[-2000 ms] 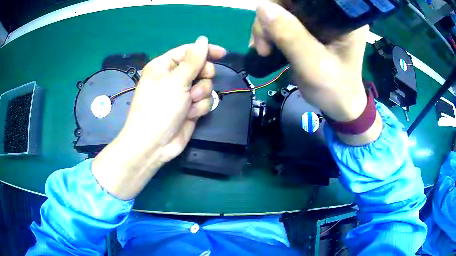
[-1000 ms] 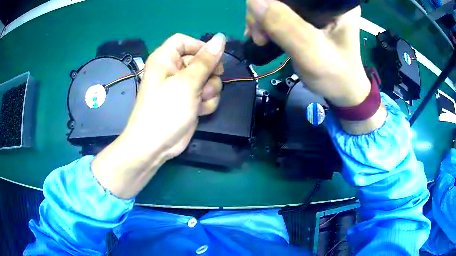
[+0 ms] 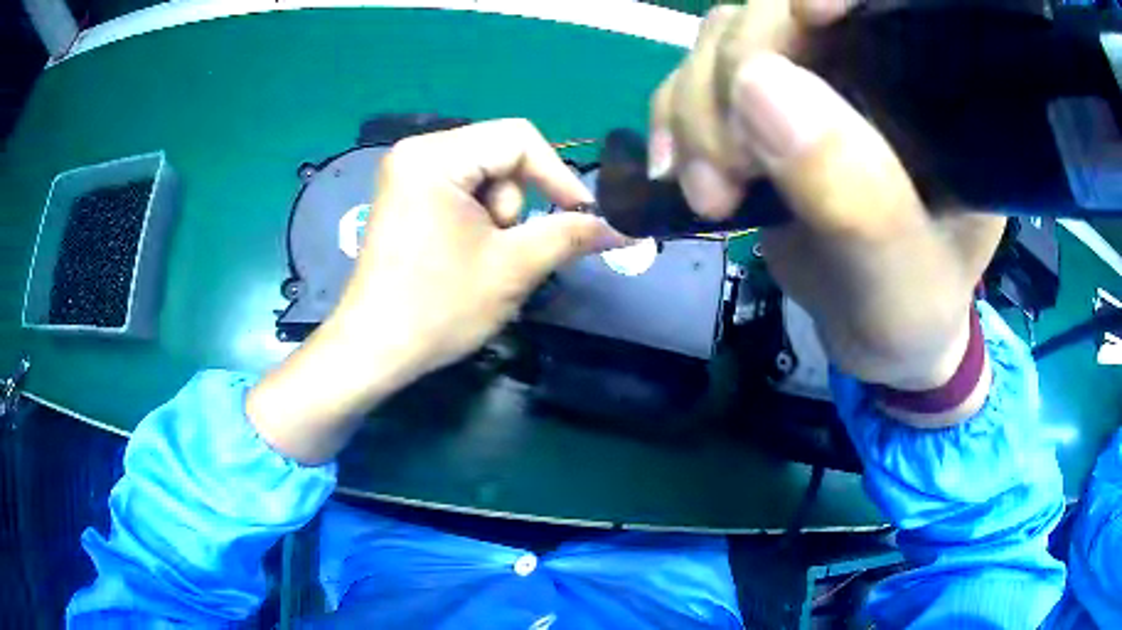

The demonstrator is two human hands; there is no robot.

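Note:
My right hand (image 3: 824,185) is closed around a thick black electric screwdriver (image 3: 947,111), held level with its tip pointing left. My left hand (image 3: 455,246) has thumb and forefinger pinched at the screwdriver's tip. A tiny dark thing, probably a screw, shows between the fingertips. Both hands are above a black blower fan unit (image 3: 640,308) with a white round label, partly hidden by my hands. A second fan unit (image 3: 322,246) lies to its left, partly behind my left hand. A third fan unit (image 3: 806,351) lies to the right, mostly under my right forearm.
A pale translucent bin (image 3: 150,246) of black screws stands on the green bench (image 3: 246,99) at the left. Another black fan unit (image 3: 1031,265) lies at the far right. A blue sleeve (image 3: 1098,542) of another person shows at the right edge.
The screwdriver has come down and left, level, its tip now at my left fingertips. The bench, bin and fans appear shifted right in the view.

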